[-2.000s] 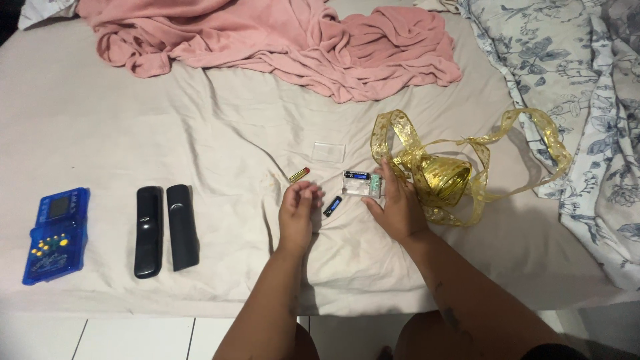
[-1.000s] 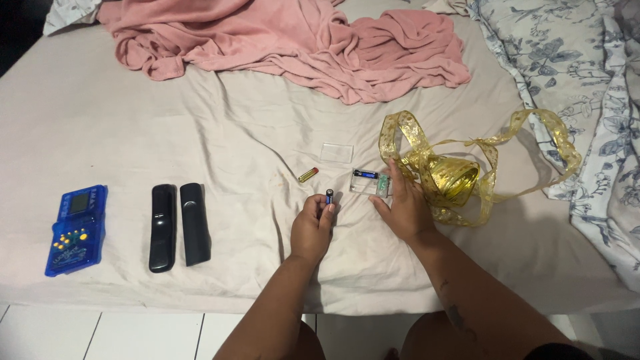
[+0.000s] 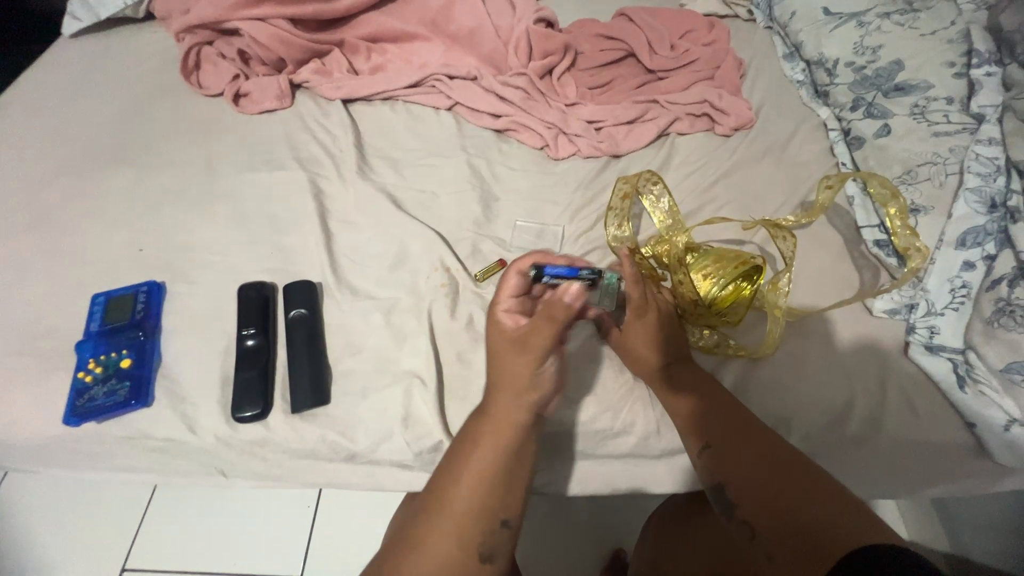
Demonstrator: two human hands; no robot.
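Note:
Both hands meet around a small clear battery case point(image 3: 609, 294) with a green part at its right end. My left hand point(image 3: 528, 332) grips its left side, thumb over the front, by a blue and black battery point(image 3: 566, 274). Whether a second battery lies under the thumb is hidden. My right hand point(image 3: 646, 324) holds the case's right end. A gold battery with a red end point(image 3: 490, 270) lies on the sheet just left of my left hand. Behind the hands rests a clear flat plastic cover point(image 3: 537, 236).
Gold ribbon point(image 3: 724, 280) lies in loose loops right of my right hand. Two black remote controls point(image 3: 254, 352) point(image 3: 306, 344) and a blue handheld game point(image 3: 116, 352) are at the left. A pink blanket point(image 3: 480, 72) and a floral cloth point(image 3: 904, 104) lie farther back.
My left hand, with a blue battery in its fingers a second ago, has moved right and up to the case. The case has moved off its spot on the sheet into both hands.

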